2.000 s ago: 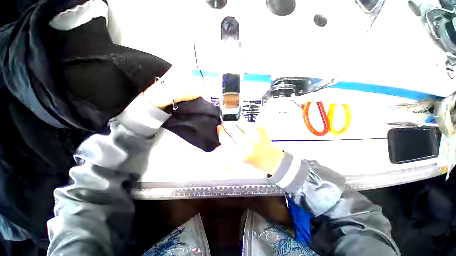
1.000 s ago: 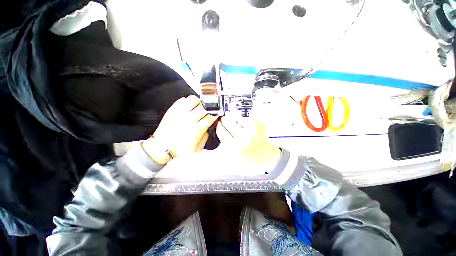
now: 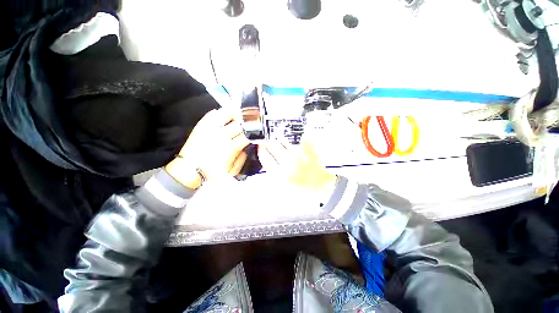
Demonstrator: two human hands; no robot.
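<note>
A large black garment [image 3: 153, 98] lies heaped at the left and runs across the table to the sewing machine head [image 3: 252, 113]. My left hand [image 3: 214, 145] grips the garment's edge just left of and below the presser foot area. A small black bit of the cloth shows between my hands. My right hand [image 3: 297, 162] lies just right of it, its fingertips at the cloth edge near the foot. It is washed out by glare, so its hold on the cloth is unclear. The needle and foot cannot be made out clearly.
Scissors with red and yellow handles [image 3: 392, 136] lie right of my right hand. A flat black phone-like rectangle [image 3: 500, 162] lies at the right table edge. A ruler-like tape [image 3: 257, 231] runs along the front edge. The handwheel [image 3: 525, 21] is at the upper right.
My left hand has moved from the cloth farther back to its front edge beside the foot. Less black cloth shows between my hands. The view has shifted slightly.
</note>
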